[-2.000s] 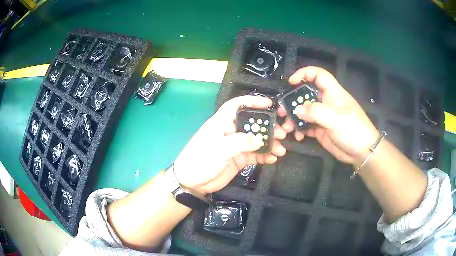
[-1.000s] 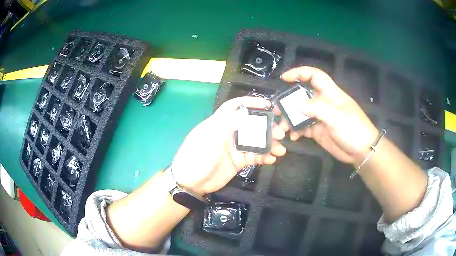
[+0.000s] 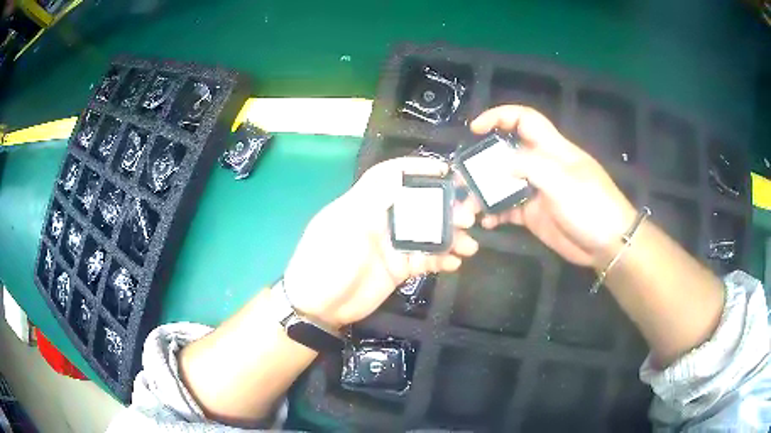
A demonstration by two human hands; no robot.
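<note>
My left hand (image 3: 359, 245) holds a black smartwatch unit (image 3: 420, 215) upright, its screen lit plain white. My right hand (image 3: 566, 190) holds a second smartwatch unit (image 3: 494, 175), tilted, its screen also white. The two units are side by side above the large right foam tray (image 3: 526, 337), with their near edges close together. My right thumb lies at the right edge of its unit's screen. The fingers behind both units are partly hidden. Wrapped units sit in pockets of this tray, one at the top left (image 3: 429, 95) and one at the lower left (image 3: 377, 366).
A left foam tray (image 3: 179, 201), its pockets filled with wrapped units, lies tilted on the green mat (image 3: 254, 220). One loose wrapped unit (image 3: 245, 150) lies between the trays, by the yellow tape line (image 3: 308, 116). A red object (image 3: 59, 355) shows at the lower left.
Both screens have gone from icon dots to plain white. My thumbs have moved off the middle of the screens. Both hands and units have shifted slightly left.
</note>
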